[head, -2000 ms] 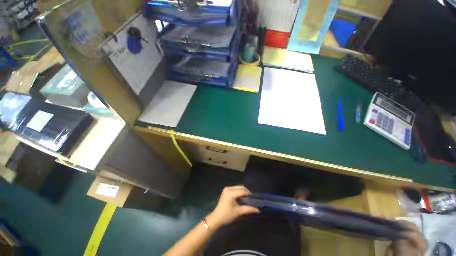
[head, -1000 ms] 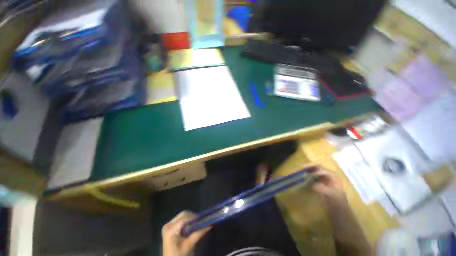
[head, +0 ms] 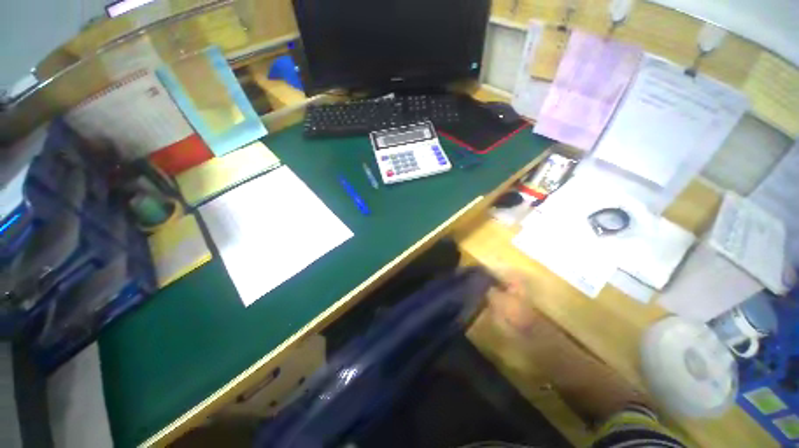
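A dark blue component reel (head: 372, 363) is seen at a slant over my lap, below the desk's front edge, and is blurred. My right hand (head: 517, 306) grips its upper right rim, with the fingers blurred. My left hand is not in view; the reel's lower left end is near the bottom of the picture. Label or writing on the reel cannot be read.
The green desk (head: 307, 157) holds a white sheet (head: 273, 229), a blue pen (head: 355, 195), a calculator (head: 409, 156), a keyboard (head: 381, 112) and document trays (head: 83, 254). The right wooden surface holds papers, a clear-white spool (head: 689, 366) and a mug (head: 745, 324).
The view has swung to the right. The reel has tilted, its lower left end now nearer the bottom of the picture, and my left hand has gone out of view. My right hand still holds the reel.
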